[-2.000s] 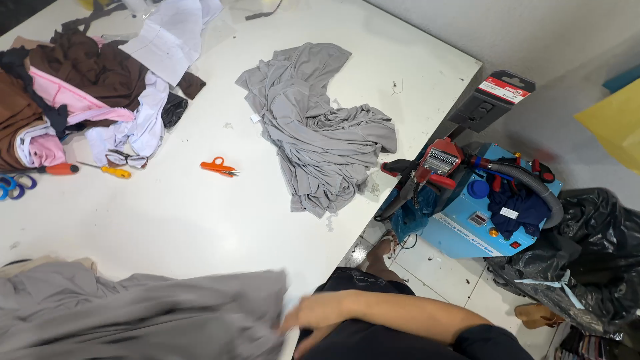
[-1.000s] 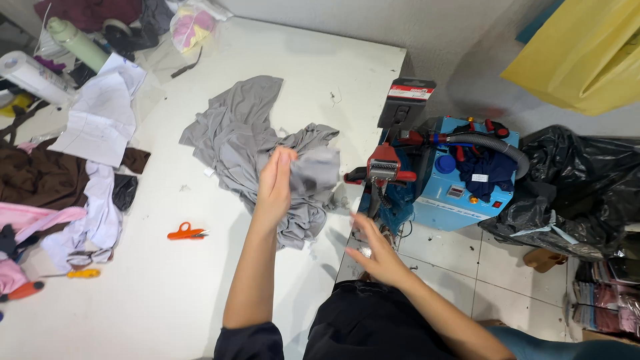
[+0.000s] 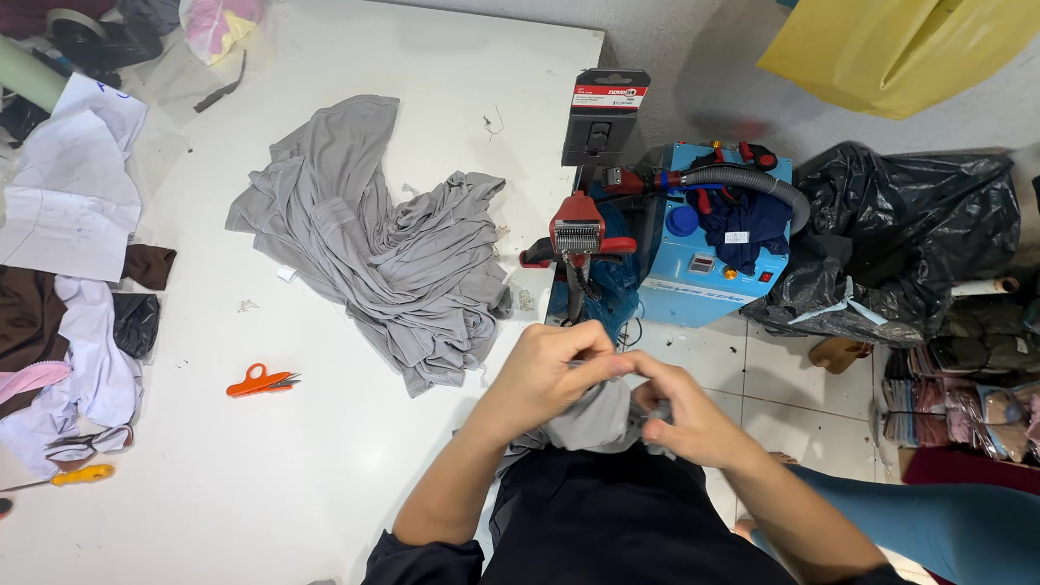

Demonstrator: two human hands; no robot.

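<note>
My left hand (image 3: pixel 552 378) and my right hand (image 3: pixel 682 410) meet in front of my body, just past the table's edge. Both pinch a bunched grey cloth (image 3: pixel 597 418) between thumb and fingers, and part of it hangs down against my dark clothing. What lies between the fingertips is too small to tell. Farther forward on the white table, a crumpled heap of grey fabric (image 3: pixel 366 236) with a small white label lies apart from my hands. Orange-handled thread snips (image 3: pixel 264 380) rest to the left of the heap.
Brown, pink and white fabrics (image 3: pixel 89 349), paper sheets (image 3: pixel 69 195) and a yellow-handled tool (image 3: pixel 83 475) crowd the table's left side. Right of the table are a red clamp-like device (image 3: pixel 578 231), a light-blue machine (image 3: pixel 699 284) with a hose, and black plastic bags (image 3: pixel 886 236). Another person's leg (image 3: pixel 910 512) shows at lower right.
My hands, apart one second ago, are now together on the grey cloth. Two seconds ago a grey cloth lay at the table's near left. The view has shifted.
</note>
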